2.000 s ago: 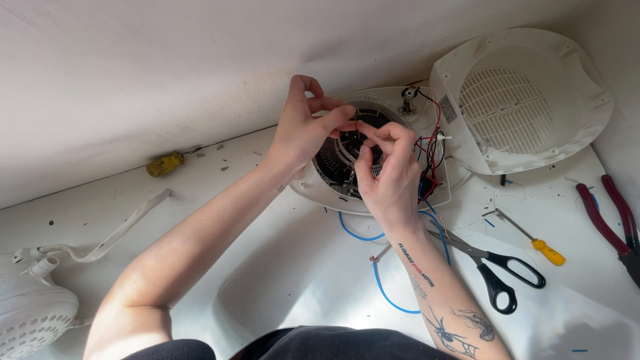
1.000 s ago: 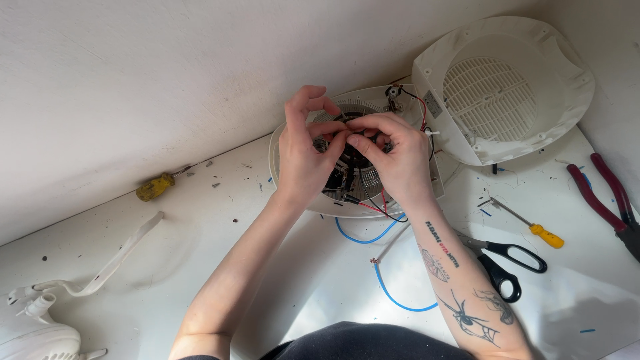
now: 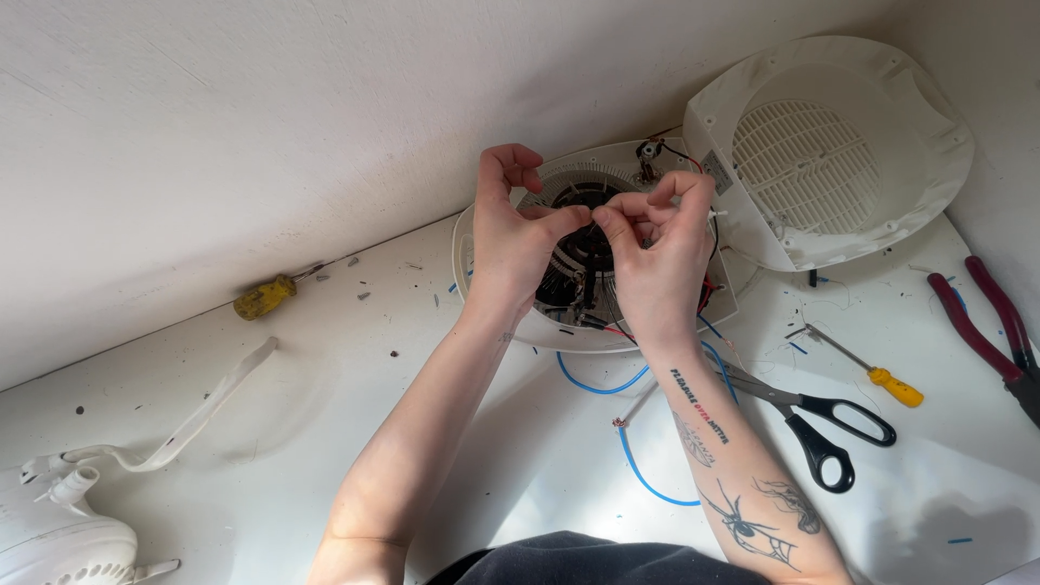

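Note:
An opened fan heater housing of white plastic lies on the white table, its round black motor and heating element part partly hidden by my hands. Over it, my left hand and my right hand meet with thumbs and index fingertips pinched together, seemingly on something too small to make out. Red and black wires run inside the housing. A blue wire loops out at its front edge, and another blue wire with a bare copper end curves beside my right forearm.
Right of the housing rests a white plastic grille cover. Black-handled scissors, a small yellow screwdriver and red-handled pliers lie at the right. A yellow screwdriver is near the wall; a white shower-head-like part sits lower left, among scattered scraps.
My right hand has turned and lifted slightly from its earlier pose, its upper fingers now more raised. The fingertips of both hands stay together over the housing.

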